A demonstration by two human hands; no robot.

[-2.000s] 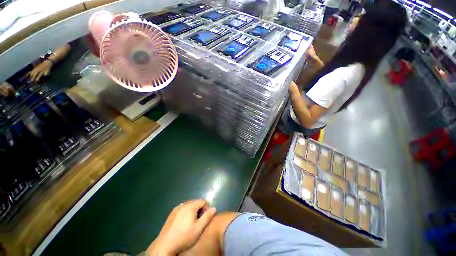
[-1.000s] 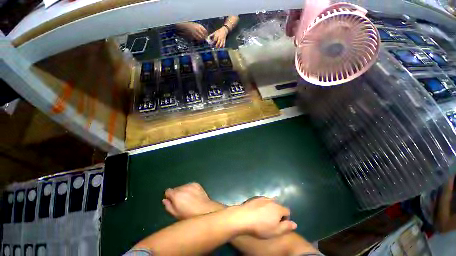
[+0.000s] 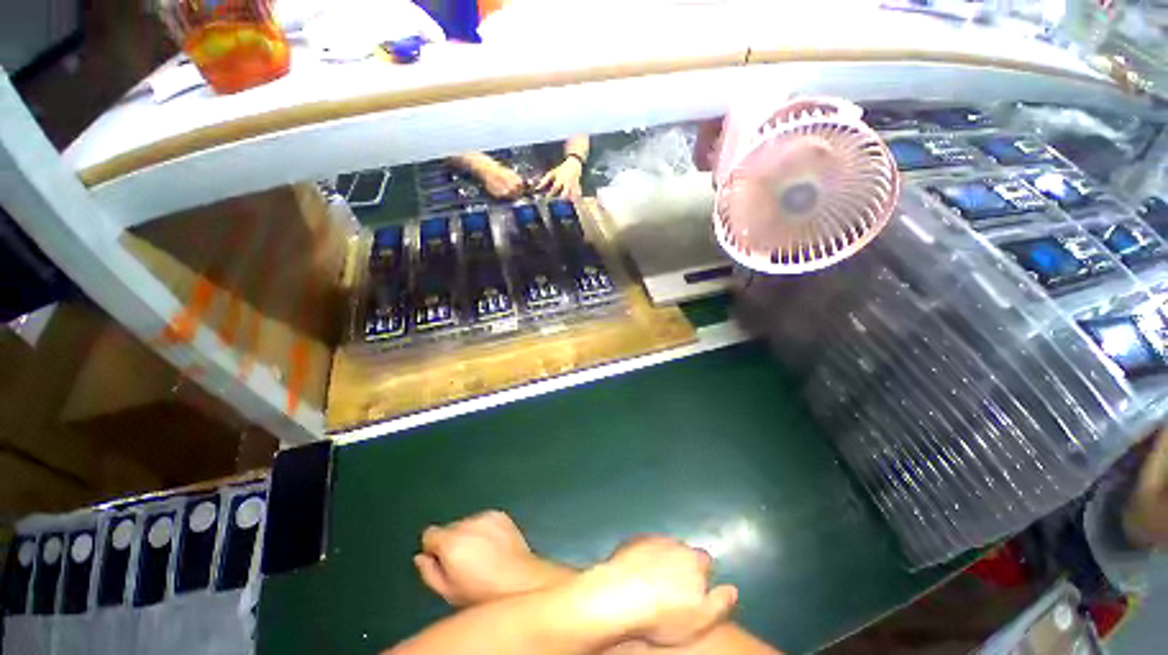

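Note:
My forearms are crossed on the green bench mat (image 3: 551, 448). My left hand (image 3: 664, 589) is on the right side, over my right forearm, with its fingers curled and nothing seen in it. My right hand (image 3: 474, 557) is on the left side, its fingers folded in, with nothing seen in it. A plain black smartphone (image 3: 297, 505) lies at the left end of the mat. Beside it, a left tray holds black phone units with round white stickers (image 3: 159, 550).
A pink fan (image 3: 804, 192) stands by a tall stack of clear trays (image 3: 948, 422) at right. Beyond the mat, a tray of dark phone assemblies (image 3: 480, 275) sits on a wooden board (image 3: 512, 378). Another person's hands (image 3: 560, 179) show under the pale shelf (image 3: 512, 124). Brown cartons (image 3: 128, 371) are at left.
The view has swung left from the tray stack and aisle, then tilted up, showing more of the shelf top. My crossed arms look nearly unchanged since one second ago.

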